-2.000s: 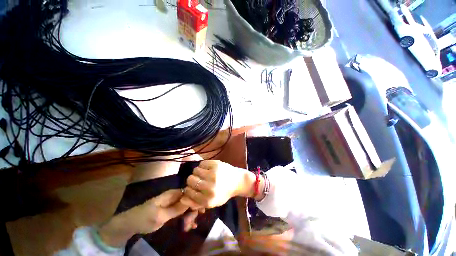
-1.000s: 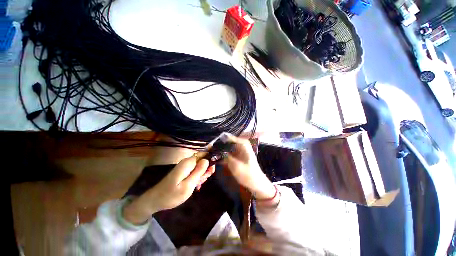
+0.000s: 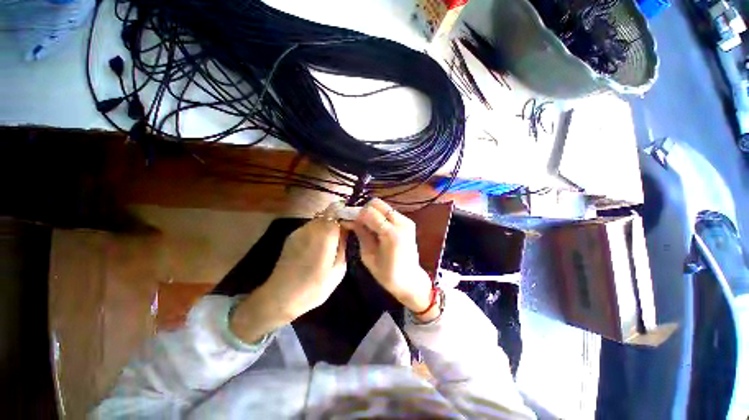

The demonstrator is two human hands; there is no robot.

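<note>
My left hand (image 3: 305, 267) and my right hand (image 3: 392, 248) meet over the dark lap, just below the table edge. Their fingertips pinch a small dark part (image 3: 359, 190) that sticks up between them, with something pale at the fingertips. The exact part is mostly hidden by the fingers. The black cable bundle (image 3: 394, 164) lies in a big loop across the white table above my hands. Thin black leads hang over the table edge towards my fingers. Dark plugs (image 3: 135, 107) fan out at the bundle's left end.
A pale basket (image 3: 546, 61) holds tangled black pieces. Black strips (image 3: 476, 61) and a cut-off red and white carton (image 3: 439, 15) are beside it. Small brown cartons (image 3: 604, 275) stand at right. An open box of dark pieces (image 3: 484, 246) is by the right arm. Blue-white plastic (image 3: 49, 25) lies far left.
The view has shifted, so the table things sit higher and further right. My hands have come together from slightly apart, and the small dark part now points up between the fingertips.
</note>
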